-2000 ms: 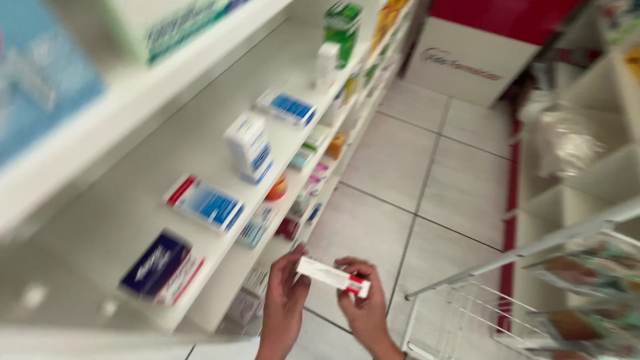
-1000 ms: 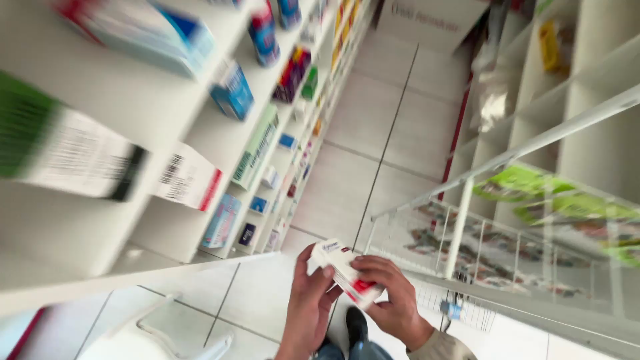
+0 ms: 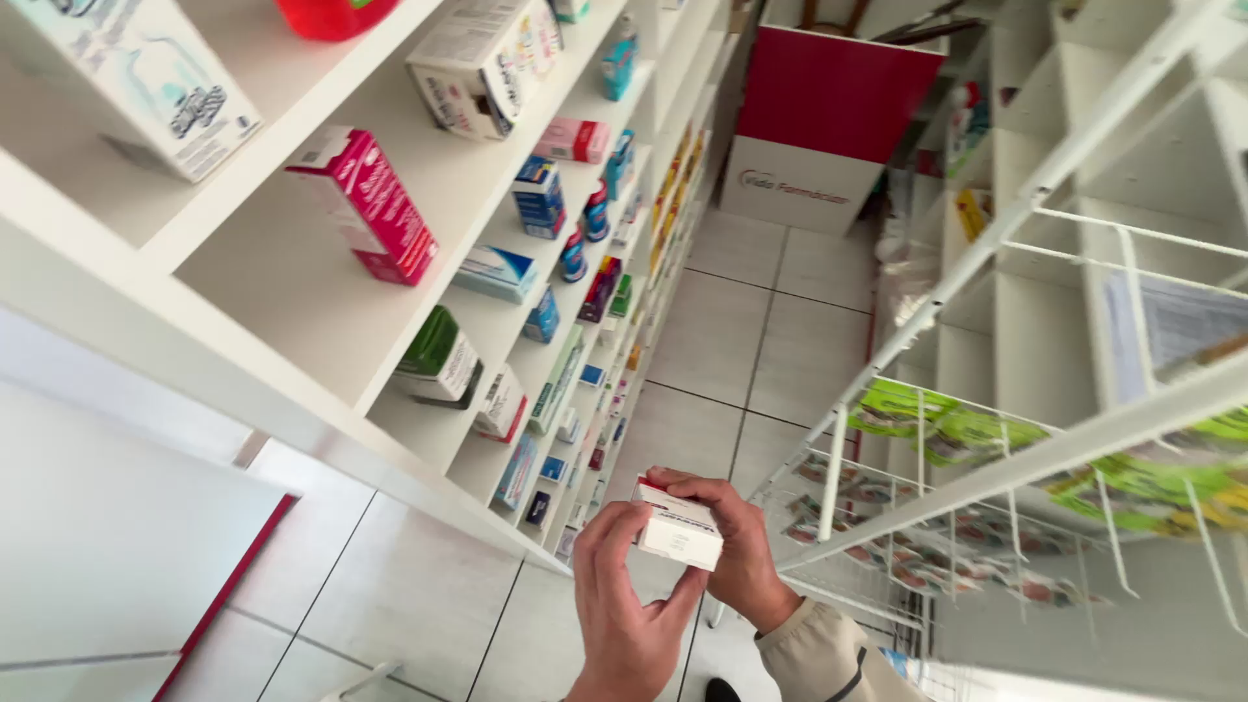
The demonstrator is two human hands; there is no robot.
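Note:
A small white carton with a red edge (image 3: 680,534), bearing print, is held between both hands low in the middle of the head view. My left hand (image 3: 627,595) grips its left side, with the thumb beneath and the fingers near its upper left corner. My right hand (image 3: 736,546) wraps round its far and right side, coming from a beige sleeve (image 3: 829,648). One end panel of the carton faces the camera. The palm side of the right hand is partly hidden by the carton.
Tall white shelving (image 3: 263,253) with a pink carton (image 3: 375,205), a green-capped pack (image 3: 439,359) and several other boxes stands at left. A white wire rack (image 3: 985,468) with green packets (image 3: 902,414) is at right. Tiled floor (image 3: 707,336) runs between them towards a red and white bin (image 3: 829,117).
The carton has been turned in the hands so that an end panel now faces the camera. Both hands still hold it. The view has shifted.

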